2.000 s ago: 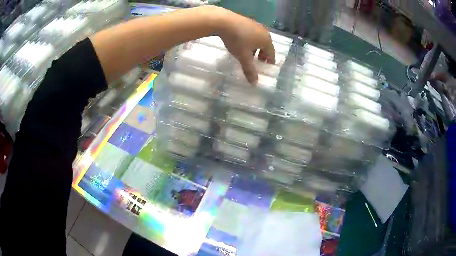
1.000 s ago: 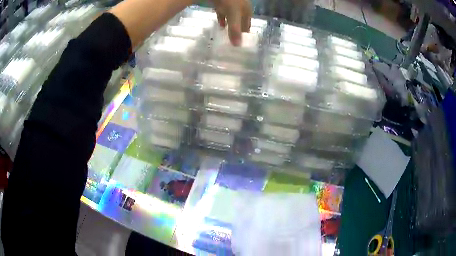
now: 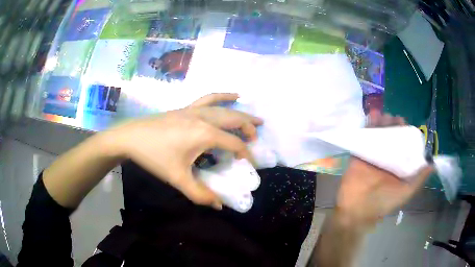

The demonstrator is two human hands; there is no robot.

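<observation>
My left hand (image 3: 182,141) holds white rounded plastic parts (image 3: 234,182) side by side between thumb and fingers, above my dark-clad lap; a further white piece shows near the fingertips. My right hand (image 3: 370,182), blurred, is closed around a white piping bag (image 3: 385,146). The bag's fat end lies in the palm with its twisted clear tail at the right. Its narrow end points left towards the parts. Whether the tip touches a part cannot be told. A white sheet (image 3: 307,83) lies on the table just beyond both hands.
The shiny printed sheet (image 3: 114,62) covers the table, its front edge just past my lap. Blurred clear trays run along the top. At the right, on the green mat (image 3: 406,99), are a smaller white sheet (image 3: 423,44), a thin white stick (image 3: 411,57) and partly hidden scissors (image 3: 435,141).
My left hand has left the tray stack and come down over my lap, now holding white parts. My right hand has come into view with the piping bag. The view has tilted downwards.
</observation>
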